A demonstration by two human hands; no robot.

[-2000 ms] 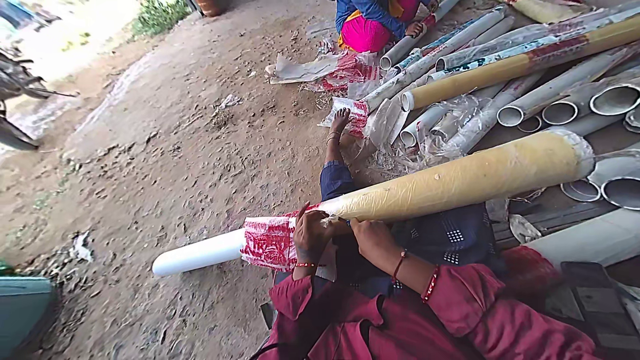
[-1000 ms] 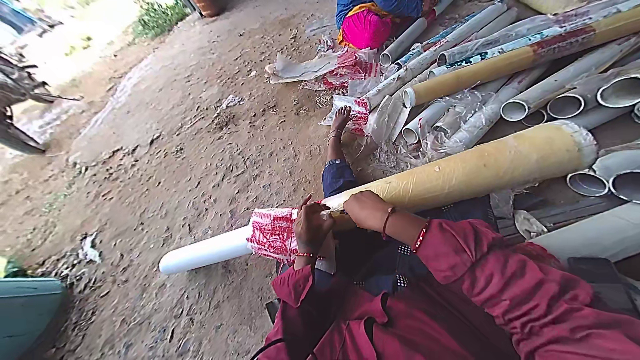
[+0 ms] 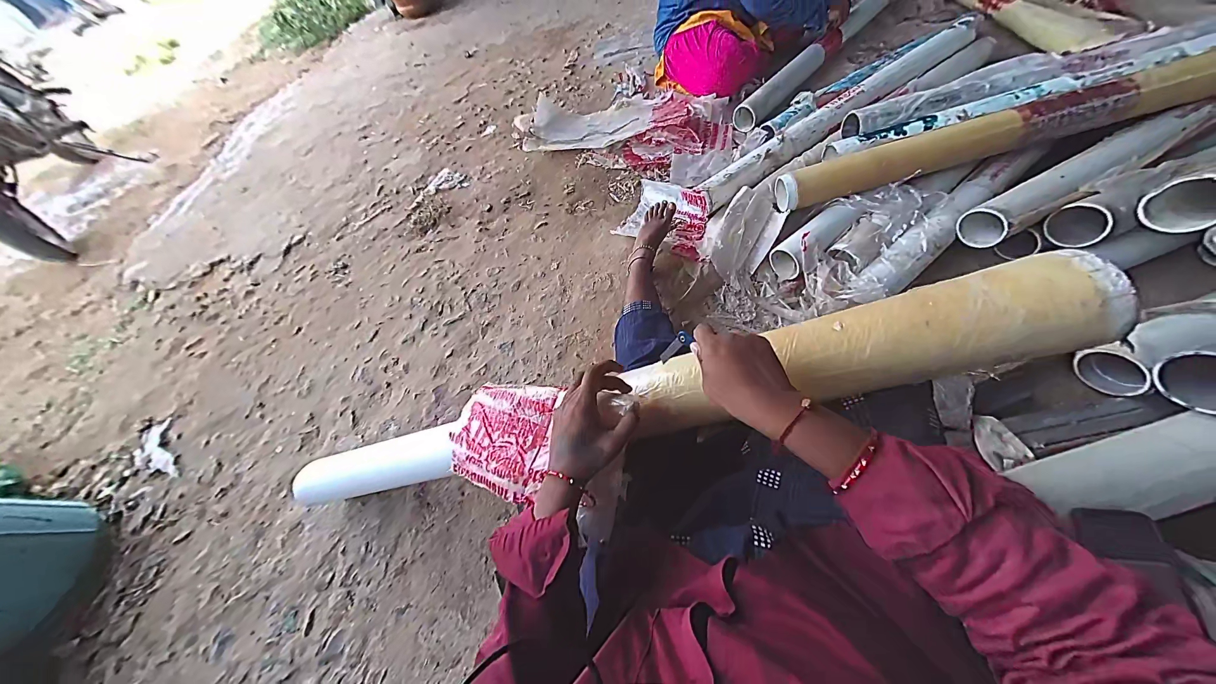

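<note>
A long white pipe [image 3: 380, 465] lies across my lap, its upper part under yellowish wrapping [image 3: 931, 323]. Red-printed plastic film [image 3: 503, 444] surrounds the pipe beside my left hand [image 3: 591, 427], whose fingers are bent over the wrapping's lower end and touch a bit of clear film. Farther up the pipe, my right hand [image 3: 746, 380] rests against the wrapping with its fingers curled. A small dark blade-like tool [image 3: 678, 346] shows at the right fingertips; its handle is mostly hidden.
Many pipes, some wrapped, lie in a pile on the right, such as a yellow-wrapped one [image 3: 912, 152]. Torn plastic film [image 3: 655, 133] litters the dirt ground. Another person [image 3: 712, 57] sits at the top. A teal object [image 3: 43, 560] stands at left, a motorcycle [image 3: 38, 142] at upper left.
My right hand has lifted away from my left hand and moved up along the pipe, and the small tool has come into sight. My left hand's fingers have spread over the wrapping's end.
</note>
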